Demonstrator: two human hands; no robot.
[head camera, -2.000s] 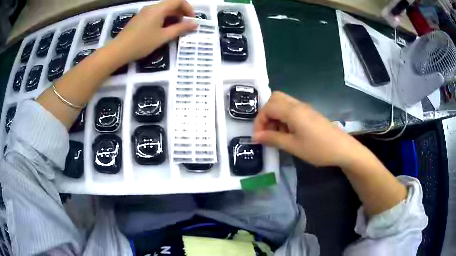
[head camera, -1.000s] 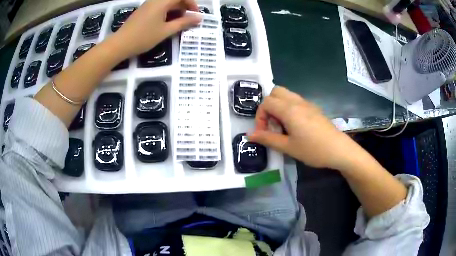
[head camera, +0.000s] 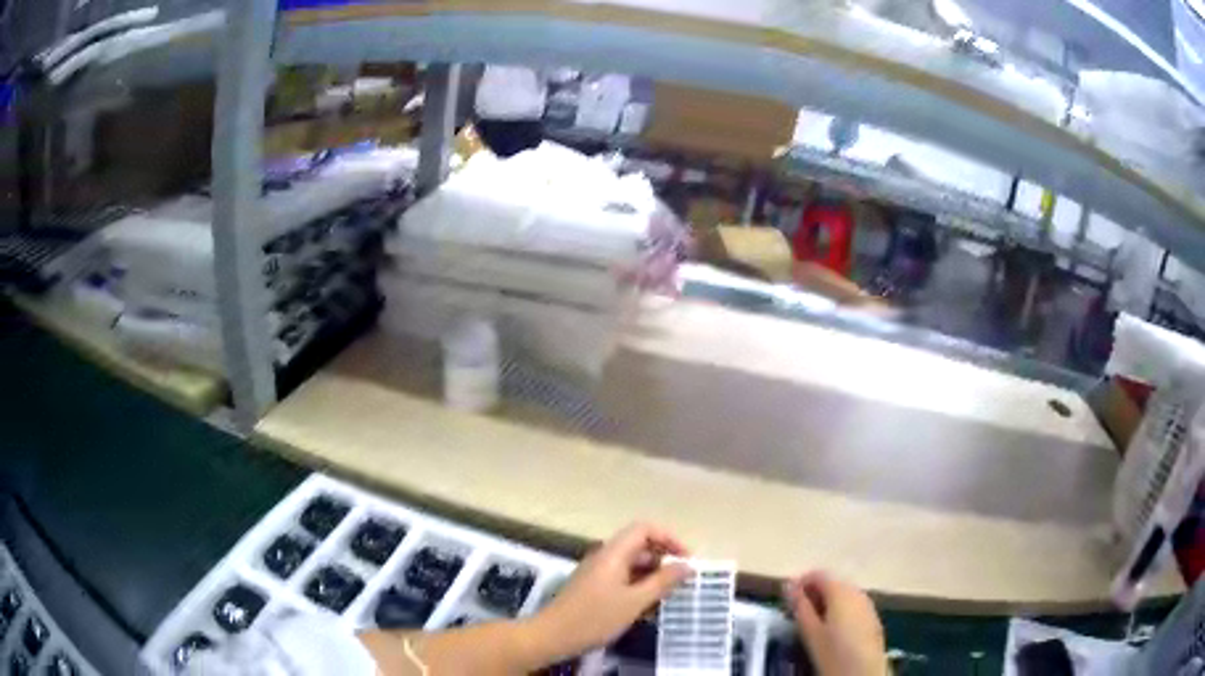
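Note:
My left hand (head camera: 619, 588) holds the top edge of the white label sheet (head camera: 696, 621) between thumb and fingers. The sheet lies over the foam tray (head camera: 271, 518) and runs out of the bottom edge of the picture. Glossy black device units (head camera: 432, 571) sit in the tray's pockets. My right hand (head camera: 835, 621) is just right of the sheet, cut off by the bottom edge, with its fingers bent and close together. It is blurred, so whether a label is at its fingertips cannot be told.
A pale wooden shelf (head camera: 529, 482) lies behind the tray, with stacked white trays (head camera: 496, 284) and a small white bottle (head camera: 471, 367). A grey metal post (head camera: 242, 238) stands left. A person in a white cap (head camera: 510, 95) is behind the stack. The fan (head camera: 1152, 456) is at the right edge.
The view has swung up from the tray to the shelf and room beyond, so the tray and both hands now show low in the picture. My left hand still holds the sheet.

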